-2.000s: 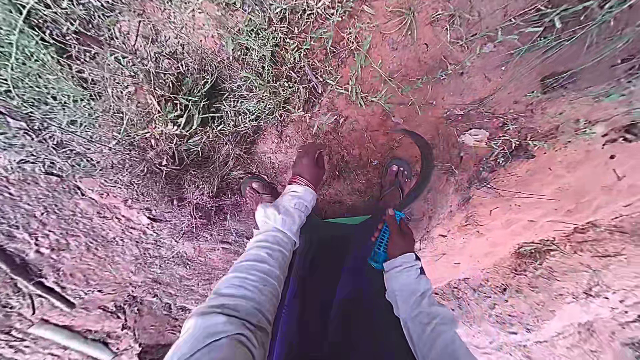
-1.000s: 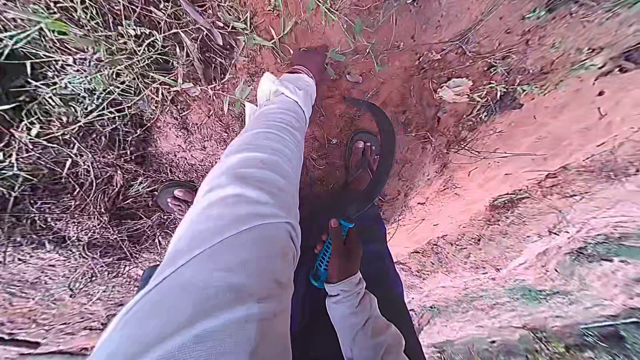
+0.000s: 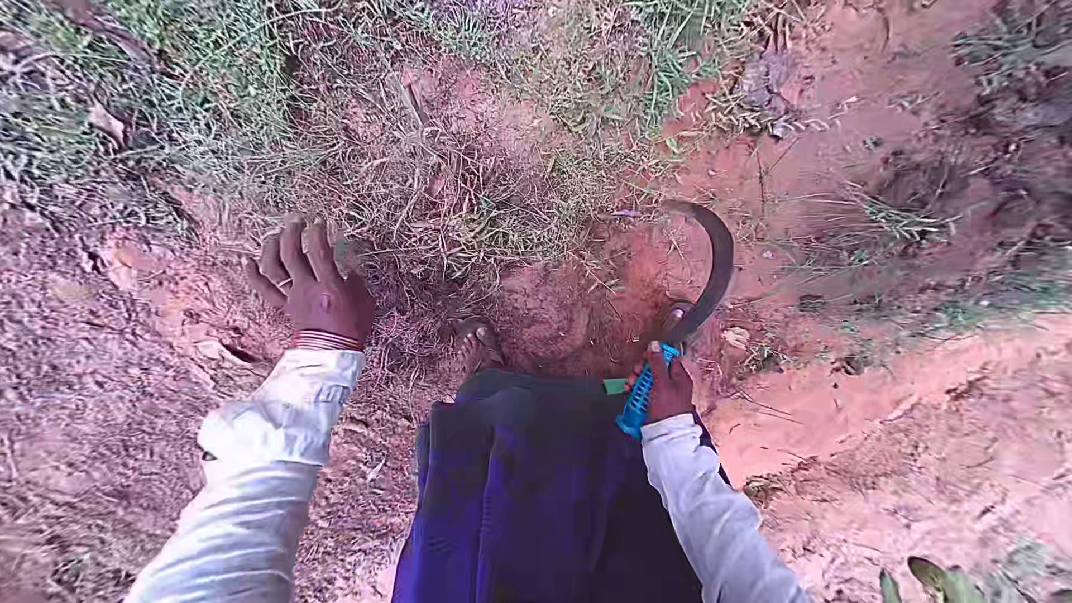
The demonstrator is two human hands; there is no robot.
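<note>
My right hand [image 3: 667,383] grips the blue plastic handle of a sickle [image 3: 718,260], whose dark curved blade arcs up and back to the left over reddish soil. The handle is near the right edge of the dark blue cloth [image 3: 536,486] over my legs. Out to the left, my left hand [image 3: 322,289] is spread with nothing in it, above the ground beside the grass. Bands circle that wrist. My left foot in a sandal [image 3: 477,342] shows between the hands; the other foot is mostly hidden behind the sickle and right hand.
Dry cut-looking grass [image 3: 469,201] lies ahead of my feet, with green grass [image 3: 226,75] beyond it at the upper left. A ridge of reddish earth [image 3: 871,394] runs along the right. A leafy plant [image 3: 946,582] stands at the lower right corner.
My left hand has moved from the ground in front of my feet out to the left, and its fingers have spread. The right hand keeps the sickle. The view has shifted.
</note>
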